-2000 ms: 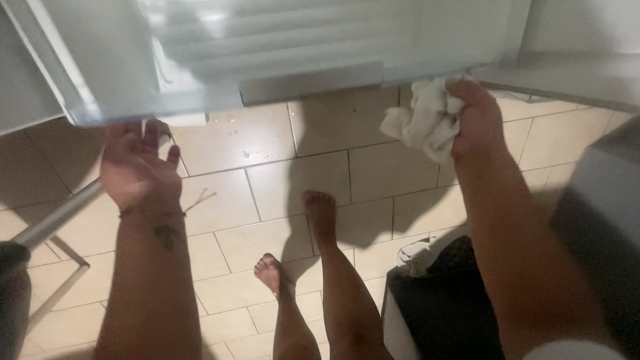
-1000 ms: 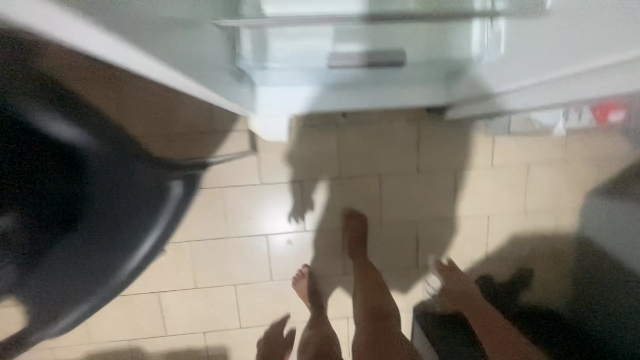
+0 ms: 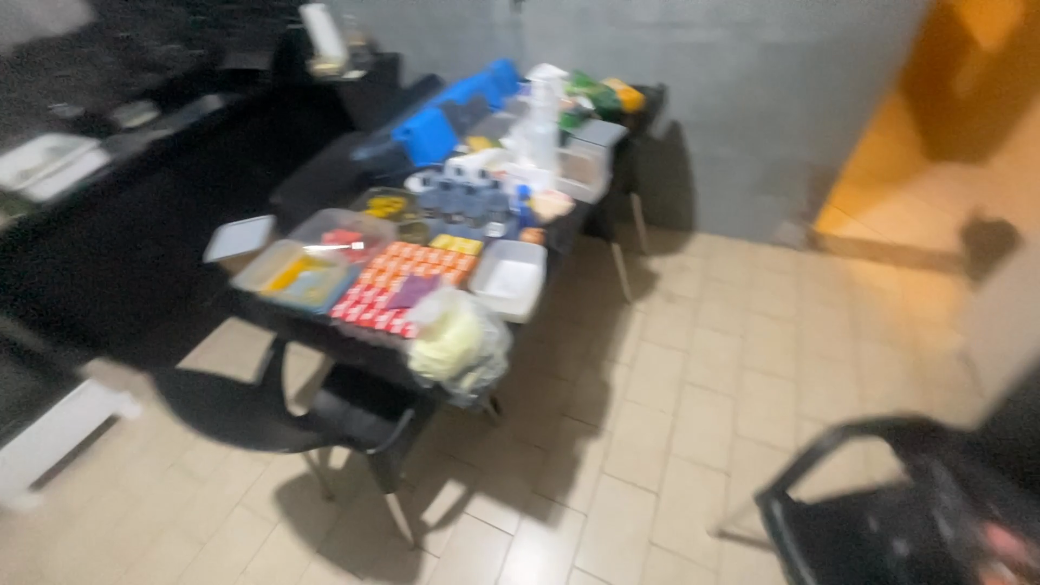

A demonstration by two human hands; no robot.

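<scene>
Neither my left hand nor my right hand shows in the head view, which is blurred. A dark table [image 3: 325, 333] reaches from the centre toward the back wall, covered with things. On its near end lie rows of small red and orange packets [image 3: 398, 284], with a purple item [image 3: 414, 291] on top. A pale bundle in a clear plastic bag [image 3: 455, 345] rests at the near corner. Beside the packets are a clear container with yellow and blue contents [image 3: 292, 276] and an open white plastic tub [image 3: 510, 280]. Several dark bottles [image 3: 463, 199] stand farther back.
A black chair [image 3: 236, 410] stands at the table's near end. Another black chair [image 3: 869, 520] is at lower right, with something reddish on it. A dark counter [image 3: 162, 162] runs along the left. The tiled floor [image 3: 658, 406] extends right toward an orange-lit doorway [image 3: 918, 162].
The view has swung away from the appliance with clear drawers to the table. My hands and bare feet have left the view. Two seconds before, my right hand held a white cloth.
</scene>
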